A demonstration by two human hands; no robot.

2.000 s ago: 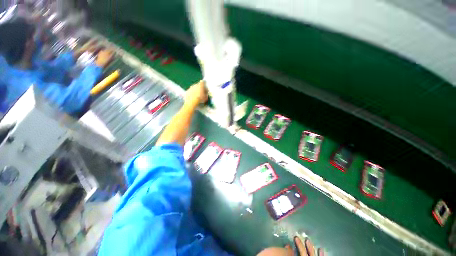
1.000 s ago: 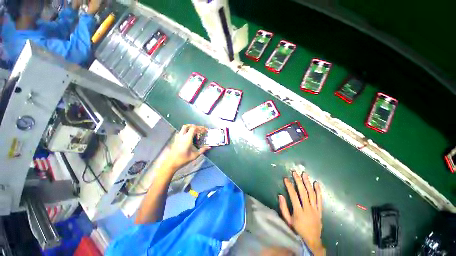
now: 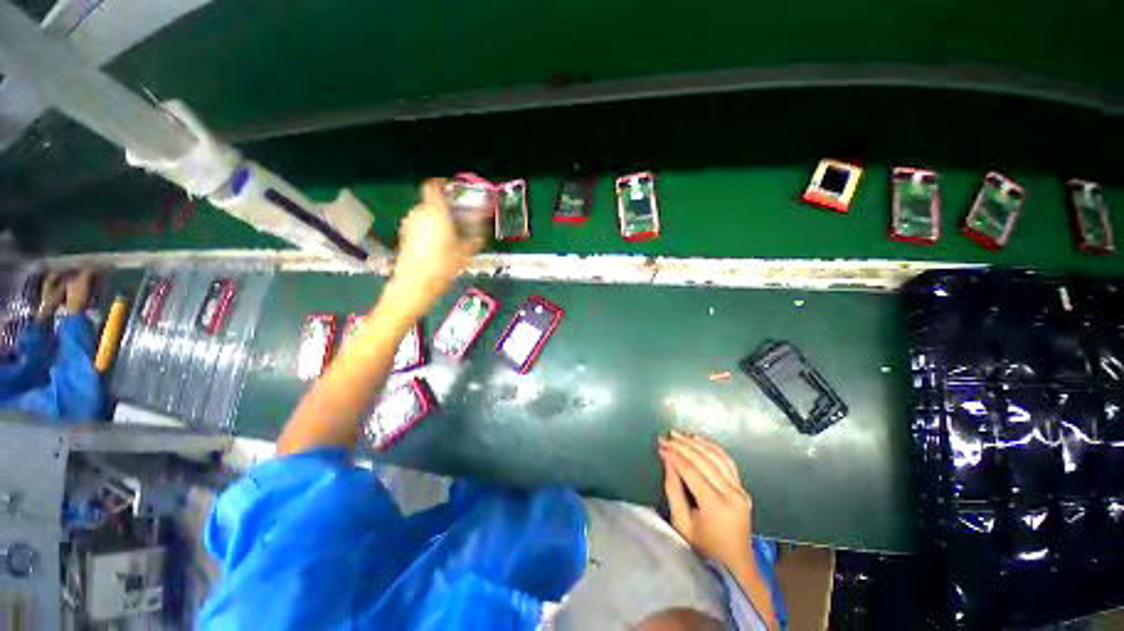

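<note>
My left hand (image 3: pixel 431 237) reaches across the rail over the belt, fingers at a red-rimmed phone body (image 3: pixel 470 200) that looks blurred and gripped. My right hand (image 3: pixel 712 503) is empty, palm down at the bench's front edge, fingers together and thumb slightly apart. Near me, a phone body (image 3: pixel 401 412) lies tilted on the bench. Behind it lie several others, including a green-board one (image 3: pixel 465 324) and one with a dark surround and white rectangle (image 3: pixel 530 335). A loose black housing (image 3: pixel 795 387) lies to the right of them.
More phone bodies lie on the green belt (image 3: pixel 740 210), one with a yellowish square (image 3: pixel 834 184). A pale rail (image 3: pixel 690 270) divides belt and bench. A white arm (image 3: pixel 234 185) hangs at upper left. A clear tray (image 3: pixel 185 351) is left, a black tray (image 3: pixel 1011 419) right. Another person's hands show far left.
The view has turned. My left hand has let go of its phone on the bench and moved forward to the belt. My right hand is nearer the bench's front edge, fingers closer together.
</note>
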